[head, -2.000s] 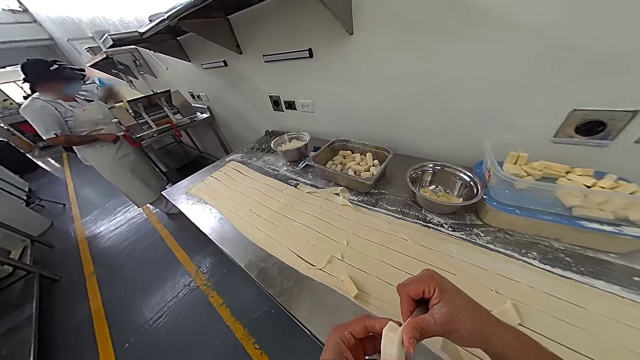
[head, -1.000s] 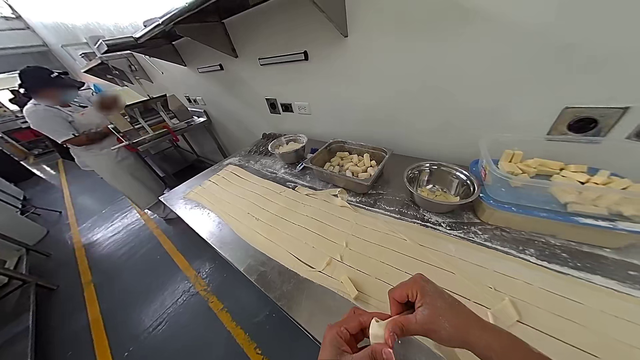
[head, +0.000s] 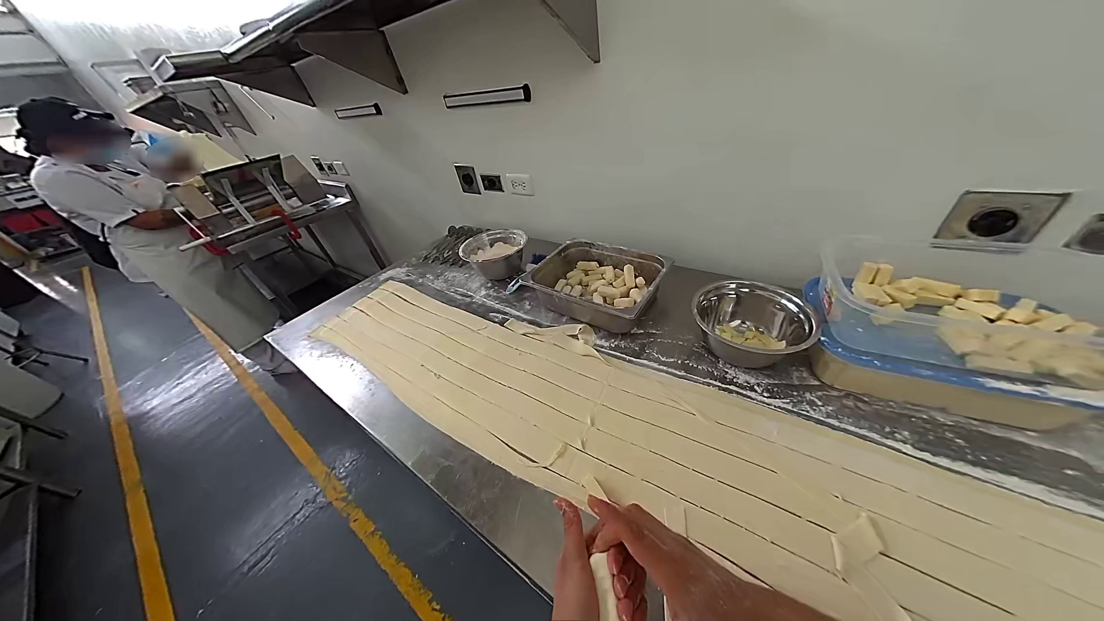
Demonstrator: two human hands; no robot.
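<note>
At the bottom centre my left hand [head: 576, 573] grips a pale dough-wrapped stick [head: 605, 586] that points down out of view. My right hand [head: 655, 548] lies over it from the right, fingers curled against the dough and the left hand. Beneath and beyond them a long dough sheet [head: 517, 371], cut lengthwise into strips, covers much of the steel table. A loose dough end [head: 858, 543] lies folded on the strips to the right. Behind the sheet are a steel pan [head: 660, 289] of short pale sticks and a steel bowl [head: 703, 336] with some yellowish pieces.
At the back right, a clear plastic tub [head: 914, 323] of pale sticks rests on a blue-lidded container [head: 931, 384]. A smaller metal bowl [head: 496, 267] holds white powder. Flour dusts the table [head: 448, 466]. At far left a person [head: 164, 224] stands by a rolling machine [head: 259, 203].
My hands have closed more tightly together around the dough-wrapped piece, with my right fingers now laid over it. The person at far left has a hand lifted near the machine in all three frames.
</note>
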